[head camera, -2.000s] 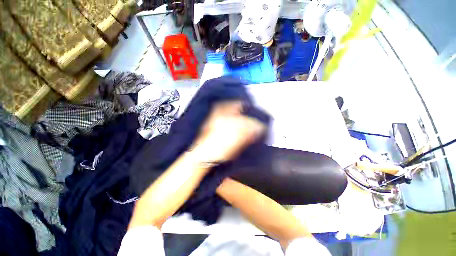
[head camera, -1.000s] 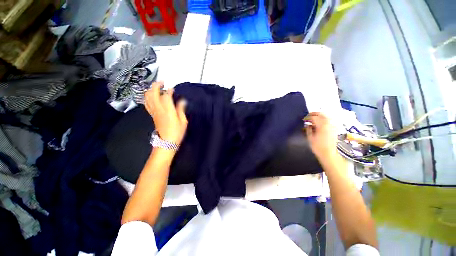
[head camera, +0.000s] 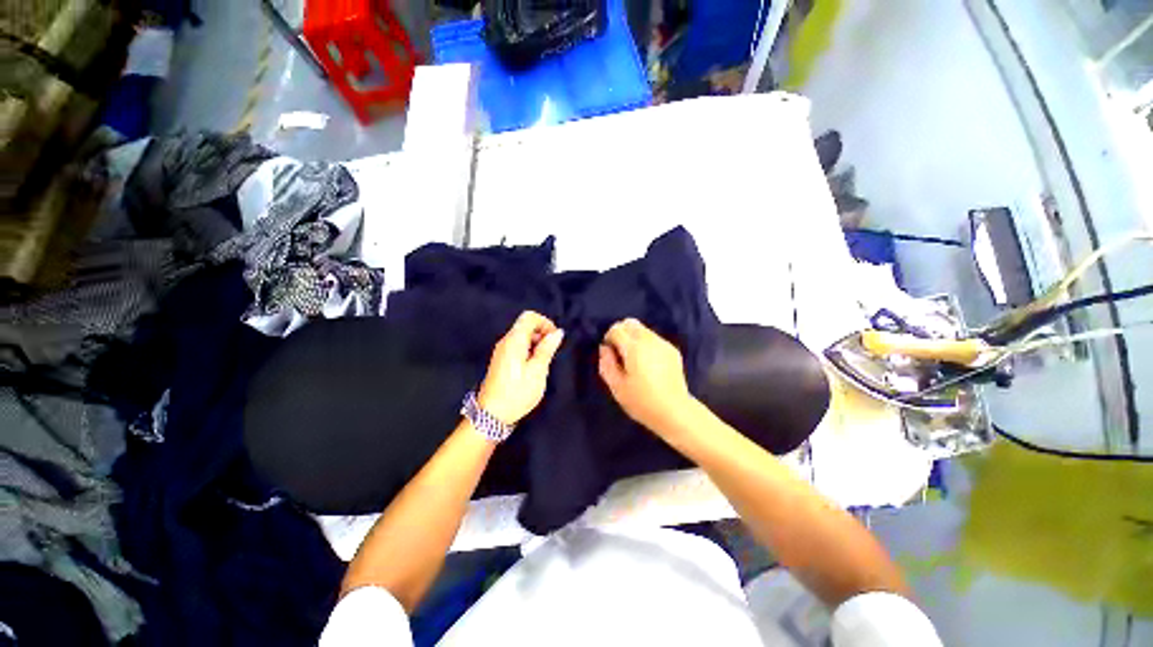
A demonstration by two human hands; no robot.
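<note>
A navy garment (head camera: 569, 445) lies over the middle of the black padded form (head camera: 341, 411), its far parts spread on the white table side and one end hanging over the near edge. My left hand (head camera: 521, 367), with a metal watch on the wrist, pinches the cloth near its middle. My right hand (head camera: 640, 369) is close beside it on the right, its fingers also closed on the cloth. The fingertips are partly hidden. The steam iron (head camera: 917, 364) sits on the metallic iron rest (head camera: 957, 423) at the right.
The white table (head camera: 632, 164) extends behind the form, with a white beam (head camera: 440, 152) across its left part. Navy cloth (head camera: 209, 442) and patterned garments (head camera: 310, 228) are heaped at left. A blue crate (head camera: 569, 78) and a red crate (head camera: 358, 57) stand beyond. Hoses (head camera: 1075, 301) trail right from the iron.
My hands have come from wide apart to close together at the garment's middle. The garment, bunched in my hands earlier, now lies across the form. The camera view has also shifted.
</note>
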